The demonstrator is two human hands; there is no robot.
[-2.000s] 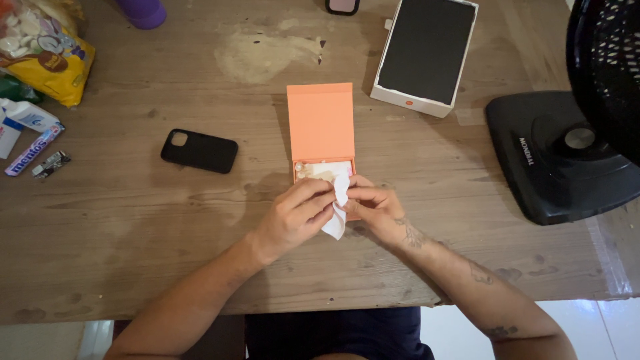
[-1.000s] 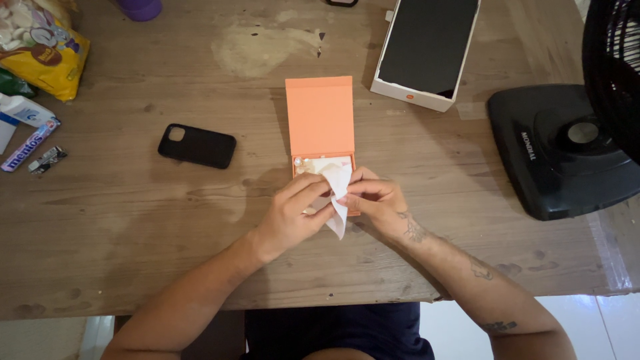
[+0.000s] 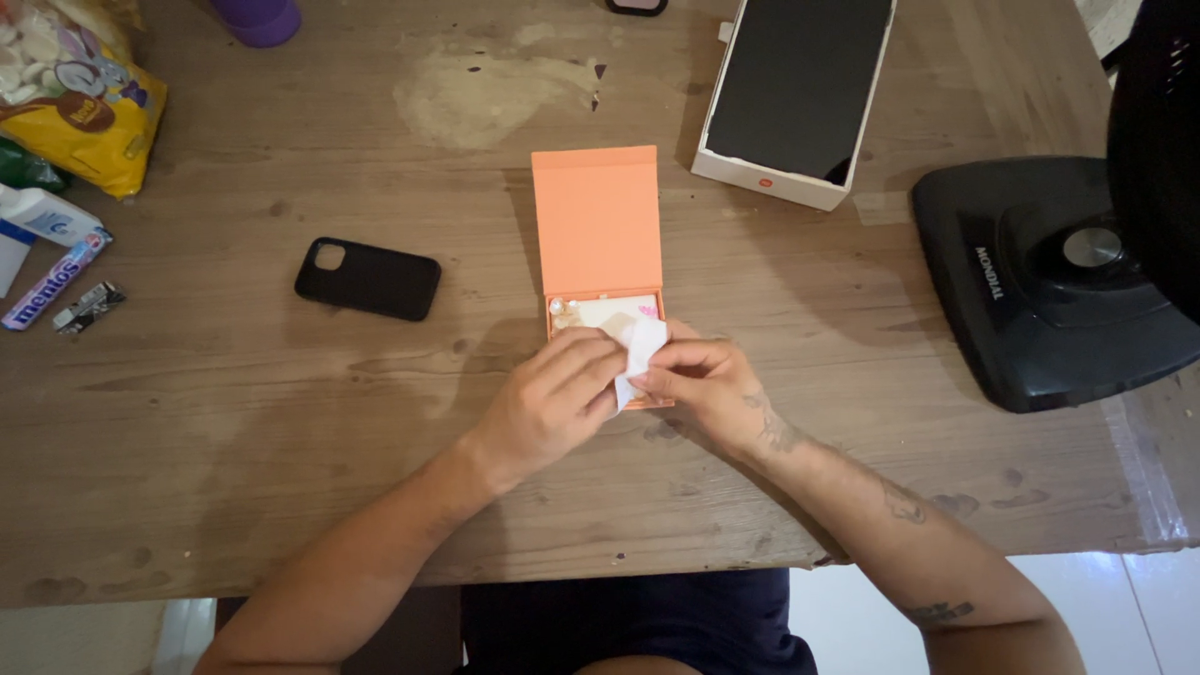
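A small orange box [image 3: 600,225] lies on the wooden table with its lid folded back, away from me. Inside it are small jewelry-like pieces [image 3: 559,307] at the upper left and a pale card or cloth with a pink mark [image 3: 647,311]. Over the box's near part, my left hand [image 3: 551,394] and my right hand [image 3: 708,380] pinch a thin white cloth or tissue [image 3: 643,349] between them. My fingers hide much of the box's inside; whether the cloth wraps anything cannot be told.
A black phone case [image 3: 368,278] lies left of the box. Beyond, a tablet [image 3: 802,84] sits in a white box [image 3: 769,178]. The fan's black base [image 3: 1041,309] stands at right. At left are a yellow bag [image 3: 89,122], a Mentos roll [image 3: 58,281] and a purple cup [image 3: 262,21].
The white cloth has changed shape between my fingers, and its hanging end looks shorter than before. Both hands stay over the orange box.
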